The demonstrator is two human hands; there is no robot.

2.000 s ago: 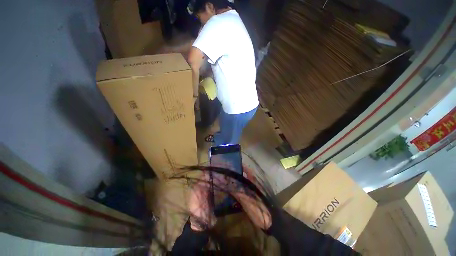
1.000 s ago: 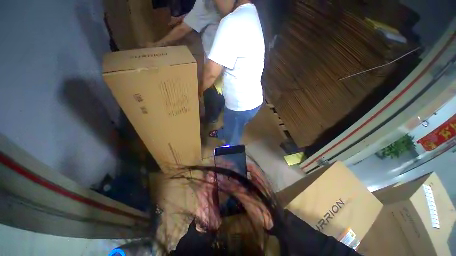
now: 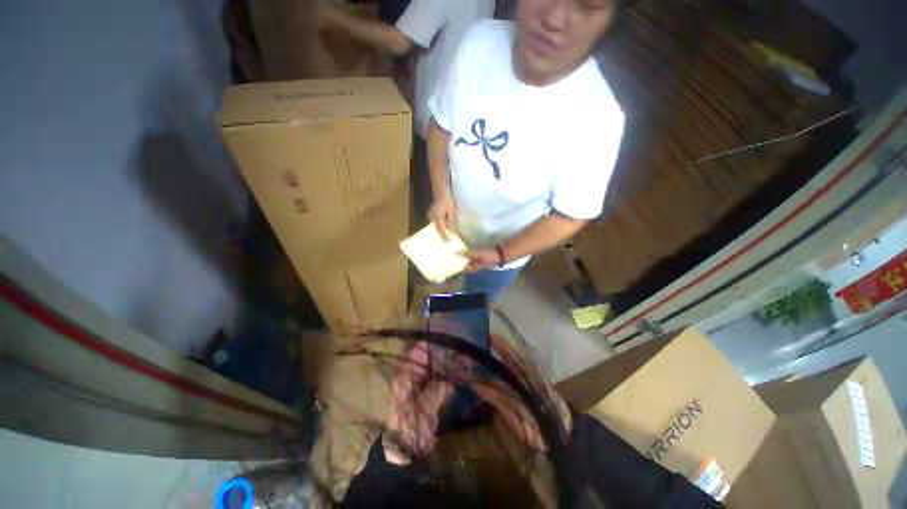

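A dark smartphone (image 3: 458, 320) is upright at the lower middle, held between both my hands. My left hand (image 3: 410, 403) is around its left side. My right hand (image 3: 512, 388) is at its right side. Dark curved strands cross in front and hide parts of the fingers. A tall brown shipping carton (image 3: 333, 189) stands ahead, left of centre. A person in a white T-shirt with a bow print (image 3: 527, 149) faces me beside it and holds yellow label sheets (image 3: 435, 253) in both hands.
Two brown cartons (image 3: 686, 398) (image 3: 830, 437) stand at the lower right by the door frame. Flattened cartons (image 3: 686, 149) are piled at the upper right. A second person (image 3: 428, 25) is behind the tall carton. A blue ring (image 3: 235, 493) lies at the lower left.
The person in the bow-print shirt has turned from the tall carton towards me, and the yellow sheets are now in full view. The view has shifted slightly. My hands still hold the smartphone.
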